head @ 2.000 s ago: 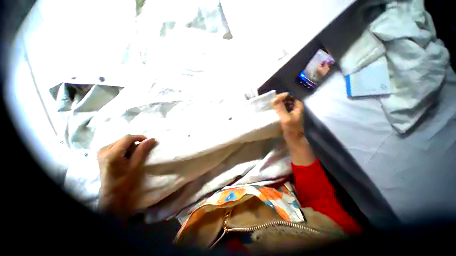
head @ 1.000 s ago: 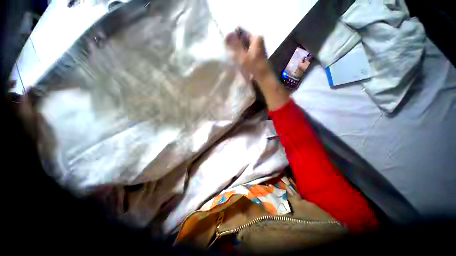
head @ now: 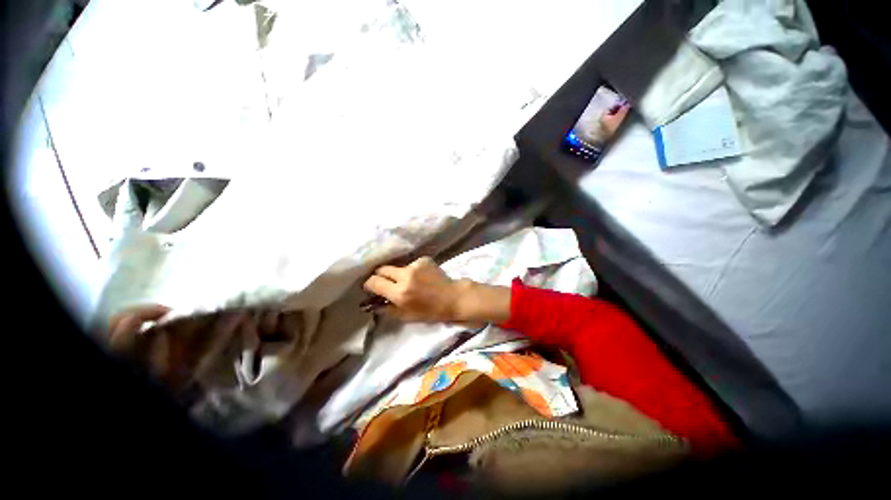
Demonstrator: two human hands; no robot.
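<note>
A pale jacket lies spread over the white worktable and hangs over its near edge toward the lap. Much of it is washed out by glare. My right hand is at the hanging cloth near the centre, fingers curled on it, with a small dark tool, apparently thread snips, poking out below the fingers. My left hand is at the jacket's lower left edge, dim and partly covered by shadow and cloth; its fingertips appear to grip the edge.
A smartphone with a lit screen lies beside the table. A pale booklet with a blue edge lies under a crumpled pale garment on the grey cloth-covered surface. The white table's edge runs diagonally at upper right.
The jacket was lifted and swung across the view, and now lies down on the table again. My right hand has come down and left to the near cloth; my left hand is lower left.
</note>
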